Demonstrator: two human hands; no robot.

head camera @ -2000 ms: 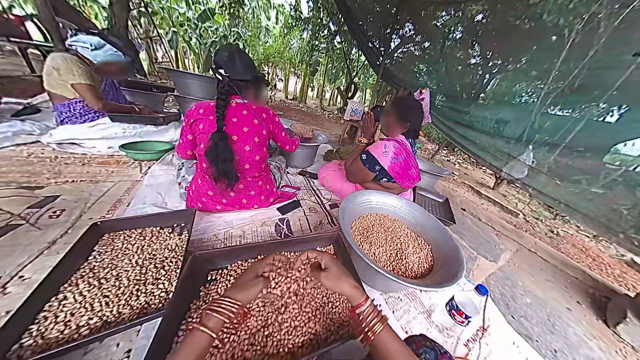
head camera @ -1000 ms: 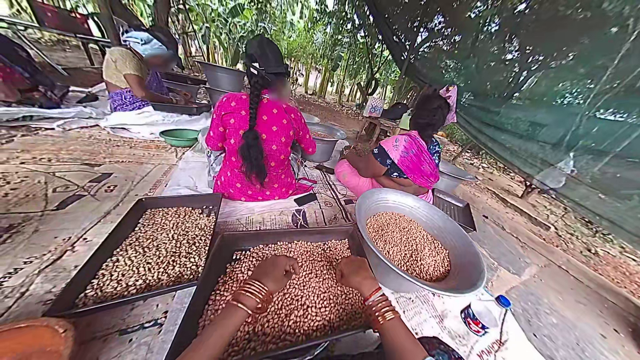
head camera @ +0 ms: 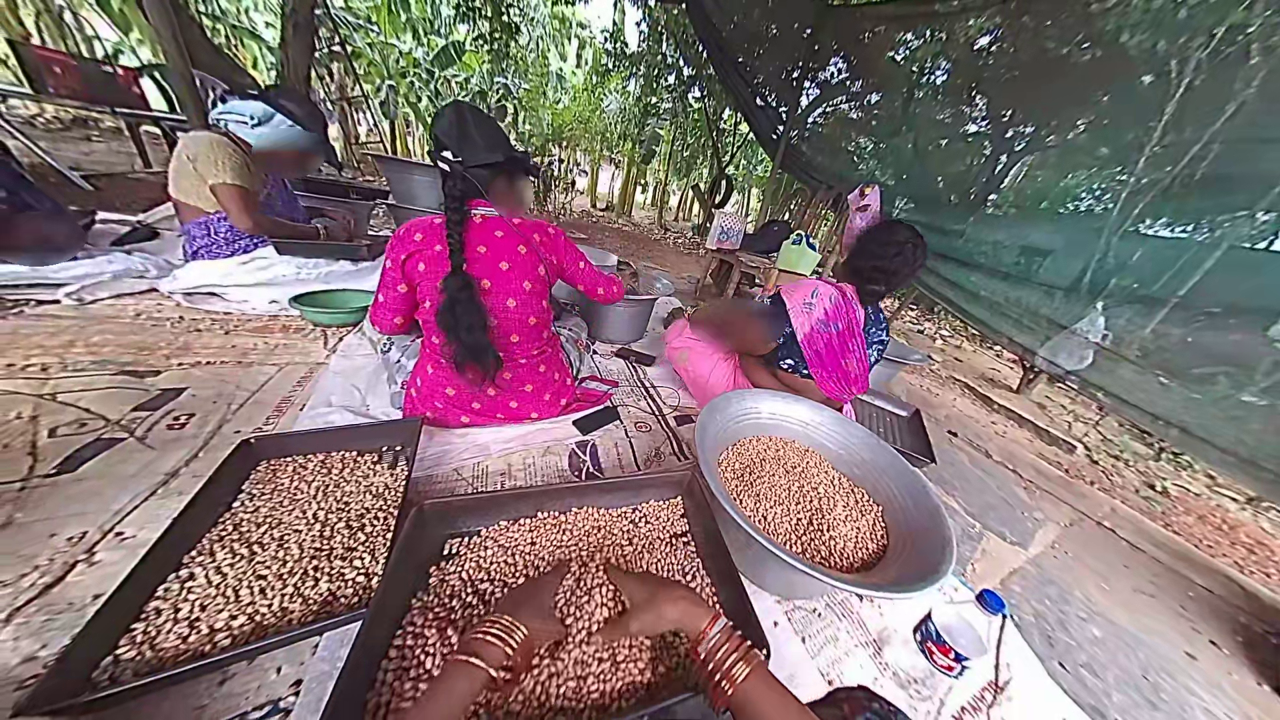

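Note:
Shelled nuts or beans [head camera: 610, 535], light brown and loose, are spread over a dark metal tray [head camera: 435, 520] right in front of me. Both my hands lie in them near the tray's middle, bangles on each wrist. My left hand [head camera: 530, 605] is sunk among the pieces at the left; my right hand [head camera: 655, 603] is opposite it, its fingers pointing left and partly among them. A small gap of pieces separates the two hands. Whether either hand grips any cannot be told, as the fingertips are partly buried.
Another filled dark tray [head camera: 400, 435] is at the left. An aluminium basin [head camera: 925, 520] of the same pieces stands right, with a blue-capped bottle [head camera: 950, 640] near it. Several people sit ahead on sheets; a green basin [head camera: 332, 307] and a green net [head camera: 1150, 300] are farther off.
My hands, nearer the tray's middle at one second ago, have moved closer together and lower into the pieces. The person at the right now leans forward, with the head lower than two seconds ago.

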